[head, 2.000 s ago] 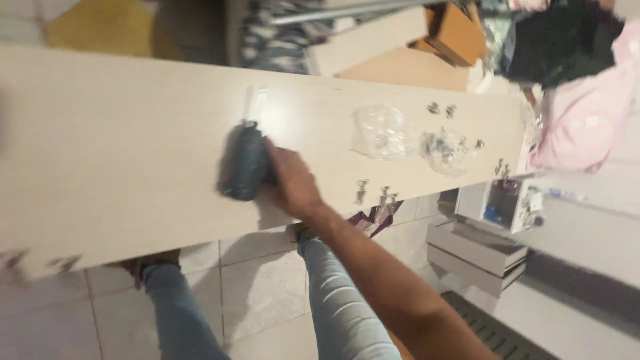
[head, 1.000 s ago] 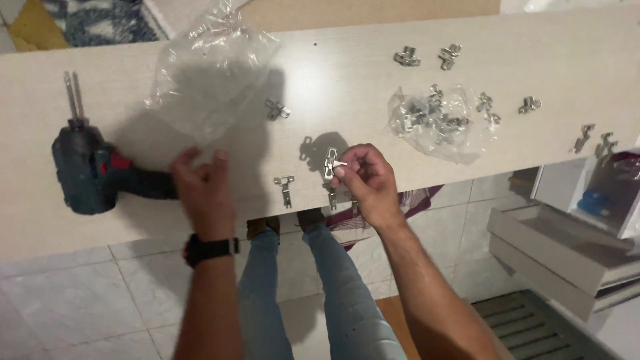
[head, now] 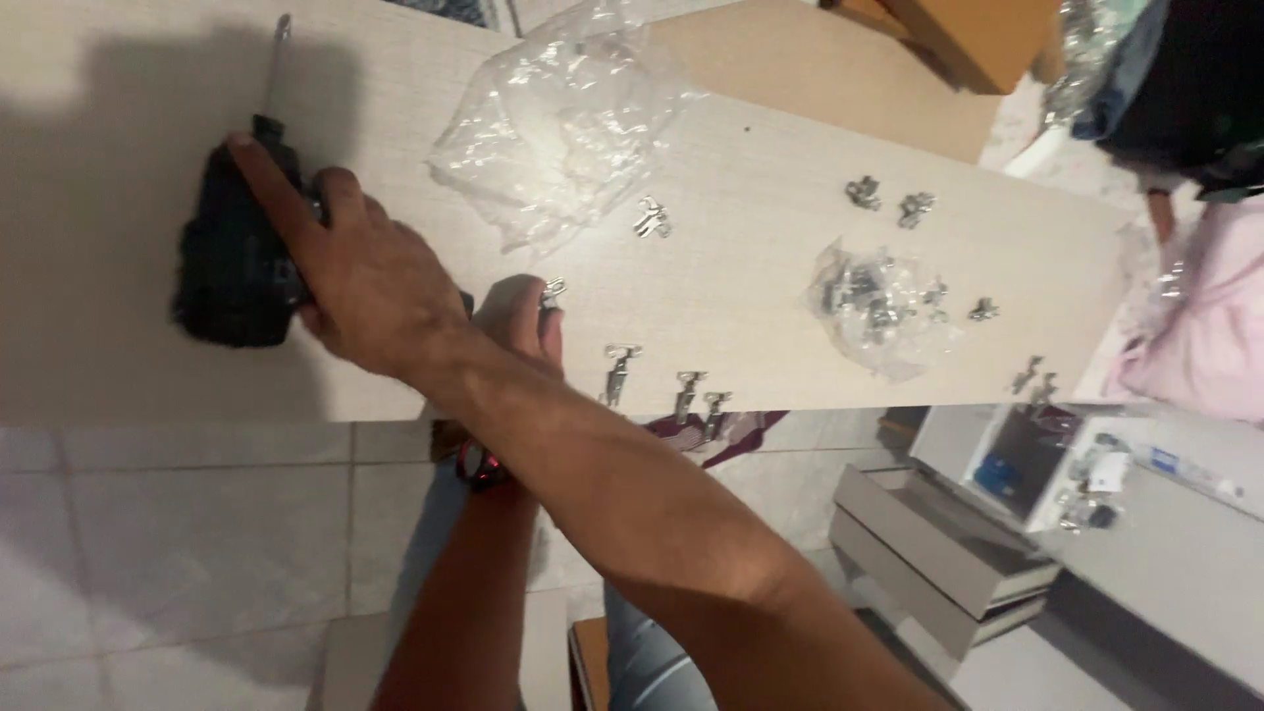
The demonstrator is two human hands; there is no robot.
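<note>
My right hand [head: 375, 281] is closed around a dark power drill [head: 232, 262] over the left part of a pale wood-look board [head: 750, 326]; the drill's bit points to the far side. Beneath my right forearm, my left hand [head: 528, 326], its wrist in a dark watch, pinches a small metal hinge fitting [head: 553, 291]; the arm hides much of this hand. An opened clear plastic bag [head: 563, 128] lies beyond it, beside a loose metal fitting [head: 652, 217]. Several metal hinge parts [head: 688, 395] line the near edge. Farther right, a smaller plastic bag [head: 879, 306] contains metal fittings.
Two more fittings [head: 916, 207] lie toward the board's far edge. Cardboard [head: 820, 69] and an orange-brown box [head: 973, 39] are behind it. Grey drawer parts [head: 928, 543] and a white cabinet piece [head: 1047, 464] stand low at the right, beside pink fabric [head: 1205, 316].
One second ago my right hand held a hinge fitting and my left hand was empty. Now my left hand holds a fitting, and my right hand has crossed leftward and grasped the drill.
</note>
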